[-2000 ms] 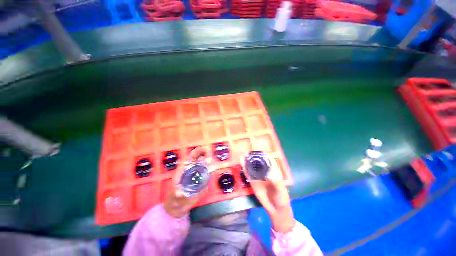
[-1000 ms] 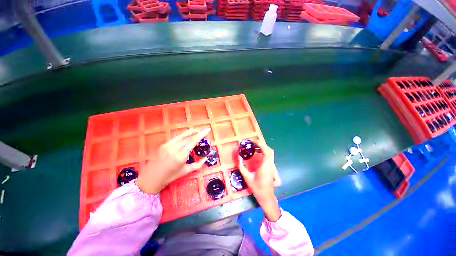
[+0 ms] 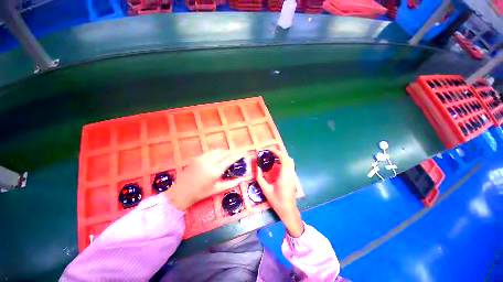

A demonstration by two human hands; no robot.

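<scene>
A red-orange compartment tray [image 3: 165,144] lies on the green bench before me. Two dark round smartwatch bodies [image 3: 130,195] sit in pockets at its left, and two more sit in the front row at right [image 3: 233,202]. My left hand [image 3: 205,175] reaches over the third row, its fingertips at a dark watch body [image 3: 237,167]; its palm hides the pockets beneath. My right hand [image 3: 282,190] holds another dark watch body [image 3: 266,160] between thumb and fingers over the tray's right side.
Red stacked trays [image 3: 422,104] with pockets of dark watches stand at the right bench edge. White corded pieces [image 3: 383,160] lie on the bench near a black-and-red bin [image 3: 424,184]. A white bottle [image 3: 287,14] stands on the far shelf. A metal post [image 3: 30,38] rises at far left.
The view has shifted, so the tray sits further left and higher. My left hand has moved rightward relative to the tray, uncovering a second watch at left. My right hand still holds its watch.
</scene>
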